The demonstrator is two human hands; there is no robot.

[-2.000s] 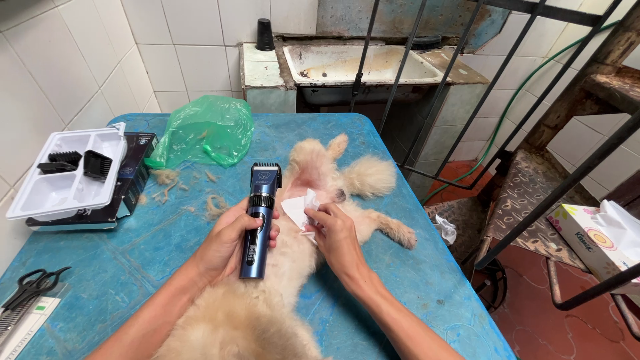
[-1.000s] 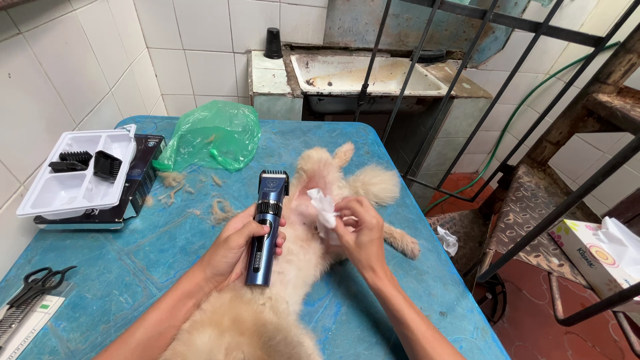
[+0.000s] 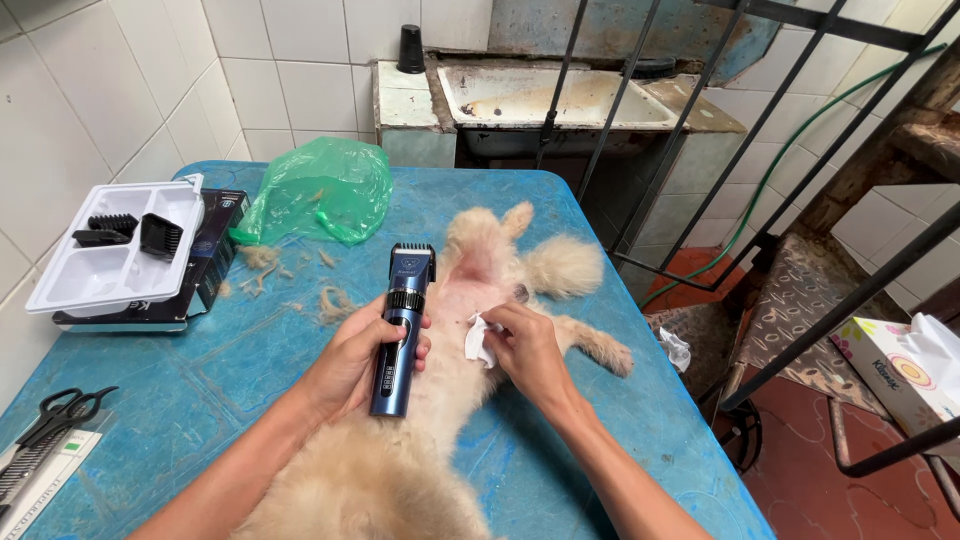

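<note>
A cream-coloured dog (image 3: 439, 390) lies stretched along a blue table (image 3: 225, 375), its closely trimmed, pink-skinned belly facing up and its hind legs and fluffy tail toward the far edge. My left hand (image 3: 360, 356) is wrapped around a blue cordless pet clipper (image 3: 401, 337), whose toothed blade points away from me above the dog's side. Between the fingers of my right hand (image 3: 525, 349) is a crumpled white tissue (image 3: 478, 341), held at the dog's belly. The dog's head cannot be made out.
Black comb guards (image 3: 160, 236) lie in a white plastic tray (image 3: 71, 289) on a dark box. Near it are a green plastic bag (image 3: 322, 187) and loose fur (image 3: 335, 304). Thinning scissors (image 3: 56, 427) lie at left. Black metal bars (image 3: 622, 97) and a tissue box (image 3: 892, 375) stand at right.
My right hand with the tissue has moved from the inner thigh down onto the dog's belly. The clipper stays in my left hand.
</note>
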